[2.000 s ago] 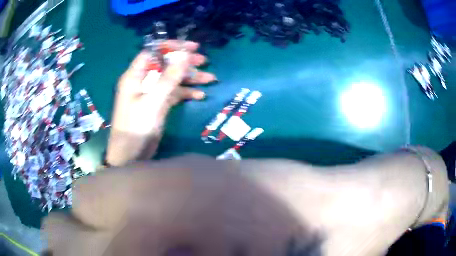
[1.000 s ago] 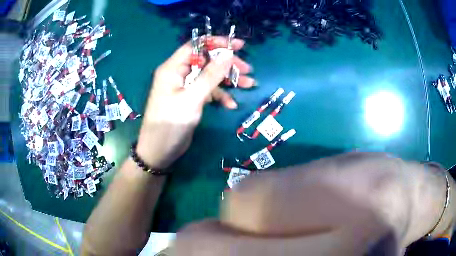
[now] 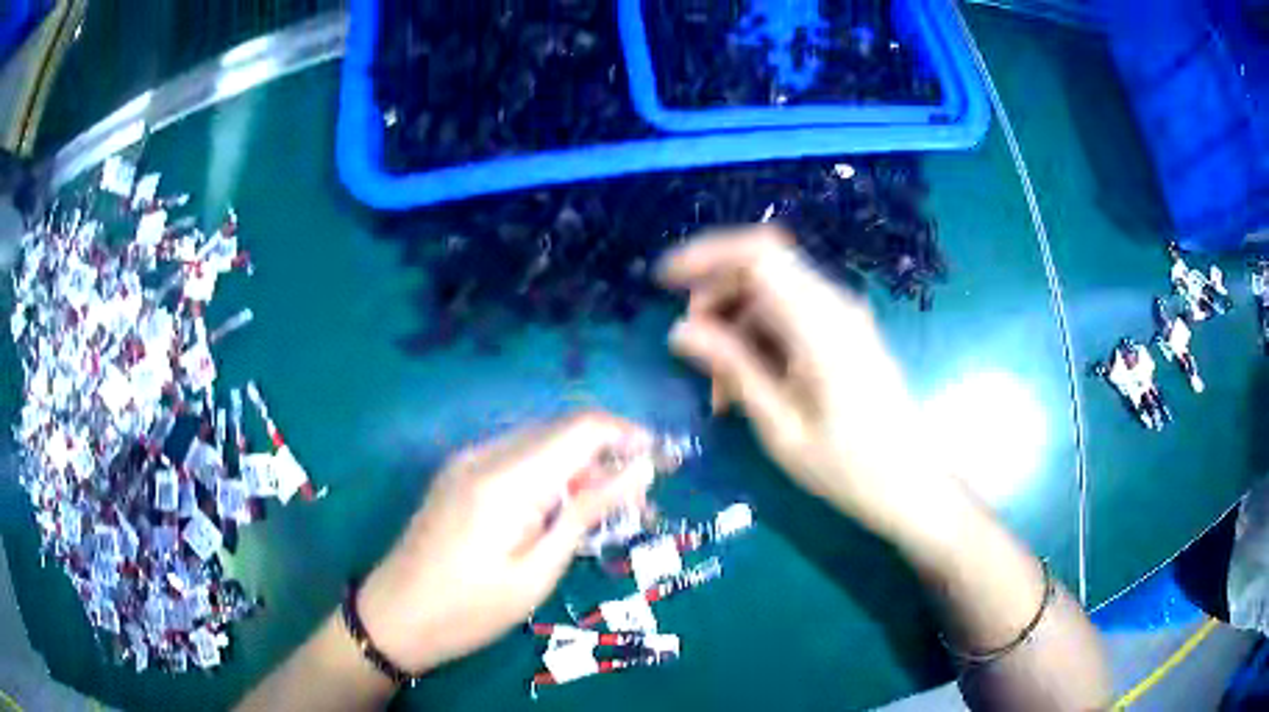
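Note:
My left hand (image 3: 522, 543) is low over the green tabletop, slightly blurred, its fingers closed around labelled red-and-black cable assemblies whose tips show past the fingertips. My right hand (image 3: 800, 369) is raised to its right, blurred, fingers curled and pointing left over the near edge of the loose black parts (image 3: 557, 257); whether it holds a part cannot be told. Several cable assemblies (image 3: 626, 612) with white tags and pale ends lie just below and right of my left hand.
A big heap of tagged cable assemblies (image 3: 125, 445) lies at left. A blue parts tray (image 3: 668, 164) with a smaller inner blue tray (image 3: 807, 117) stands at the back. More bunches of assemblies (image 3: 1155, 369) lie at far right, near a blue bin (image 3: 1197, 139).
My left hand has moved lower in the picture, beside the small group. My right hand has gone from the bottom foreground up to the black parts. The view now shows the trays.

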